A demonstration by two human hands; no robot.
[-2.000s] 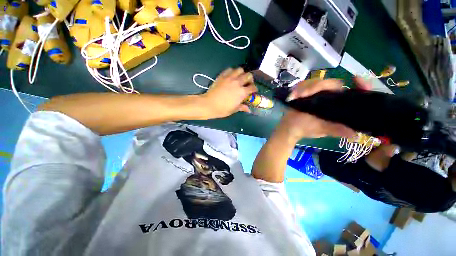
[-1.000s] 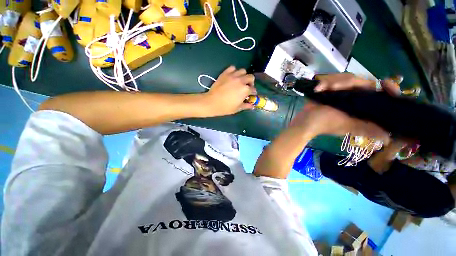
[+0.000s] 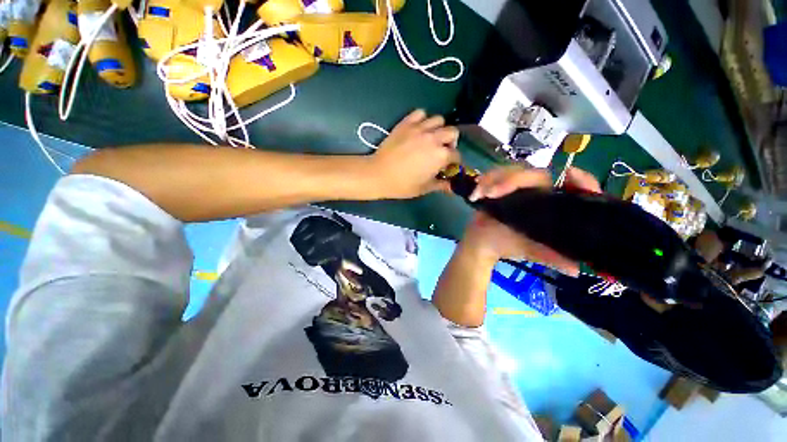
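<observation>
My left hand point(image 3: 416, 155) is closed around a small yellow unit point(image 3: 450, 172), of which only the end shows at the fingers. A white cord loop point(image 3: 372, 133) shows behind the hand. My right hand point(image 3: 518, 216) grips a long black electric screwdriver point(image 3: 587, 231) with a small green light near its back end. The screwdriver's tip meets the end of the yellow unit; the exact contact is hidden by its dark nose. The silver-grey screw feeder point(image 3: 552, 95) stands just beyond the hands.
A heap of yellow units point(image 3: 267, 71) with tangled white cords lies at upper left on the green bench point(image 3: 319, 108). More yellow units point(image 3: 664, 200) lie at right, near a co-worker's black sleeve point(image 3: 673, 328). A black cable curves at far right.
The screwdriver went from the unit towards the feeder's front plate, then back, and its tip is now at the unit's end again. The left hand has kept its hold. The view has shifted slightly.
</observation>
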